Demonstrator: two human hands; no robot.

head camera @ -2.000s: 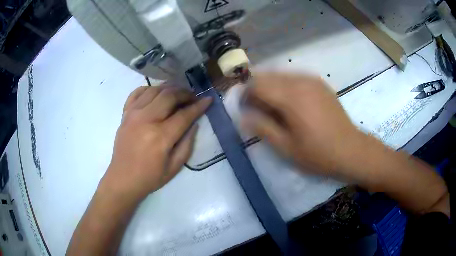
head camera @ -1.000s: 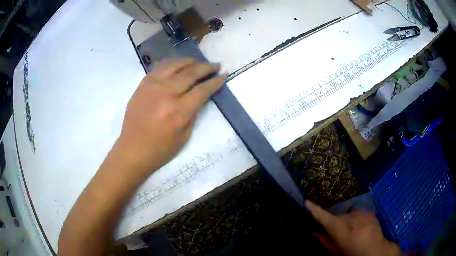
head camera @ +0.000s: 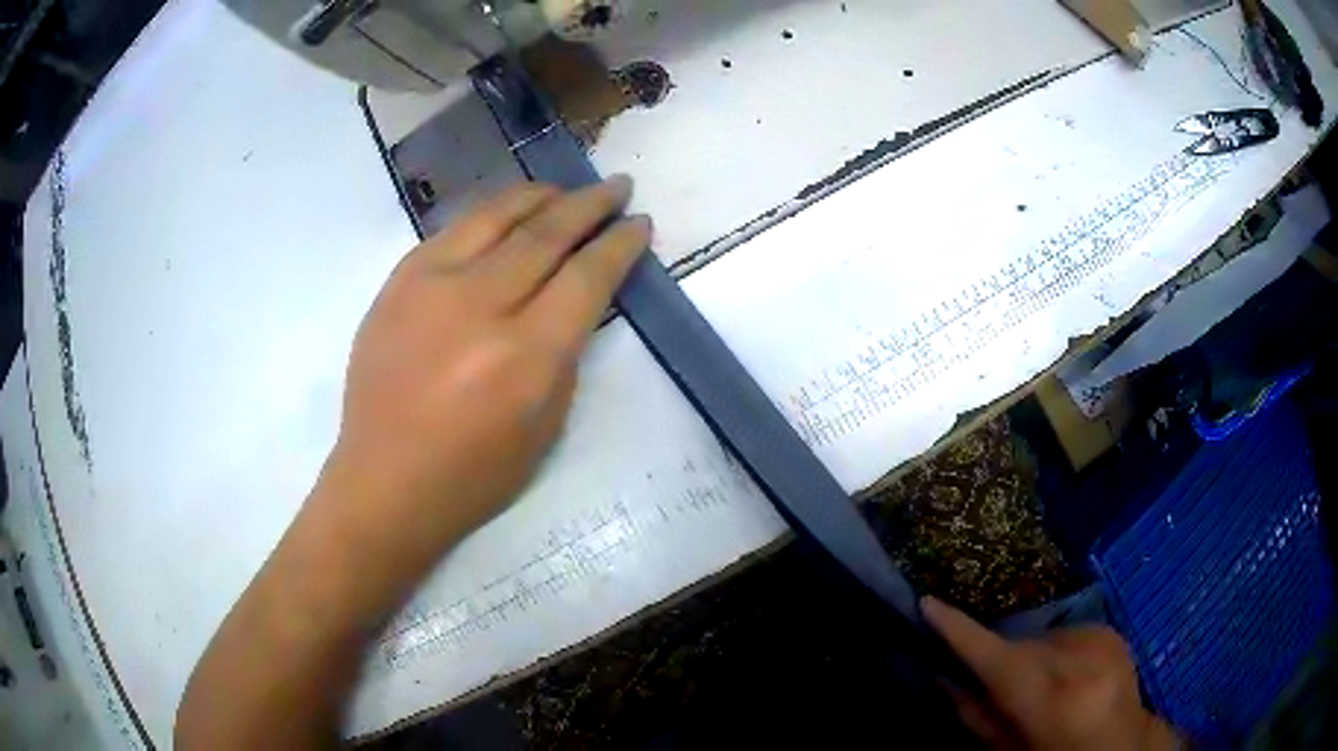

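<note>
A blue-grey folded fabric strip (head camera: 734, 396) runs from under the presser foot (head camera: 503, 91) of the sewing machine down over the table's front edge. My left hand (head camera: 477, 330) lies over the strip a little in front of the foot, with thumb and fingers on its folded layers. My right hand (head camera: 1064, 682) is low at the right, below the table edge, and holds the strip's lower part. The strip is stretched straight between my hands. The strip's far lower end is hidden in the dark.
Thread snips (head camera: 1230, 132) and a dark-handled tool (head camera: 1280, 66) lie at the table's upper right, near a tan wooden strip (head camera: 1111, 30). A printed scale (head camera: 939, 323) runs along the table front. A blue basket (head camera: 1218, 558) stands below right. Dark patterned cloth (head camera: 961, 514) shows below the table.
My right hand has moved from beside the needle area down to the strip's lower part and taken hold there. My left hand has moved slightly towards me along the strip. The view has shifted.
</note>
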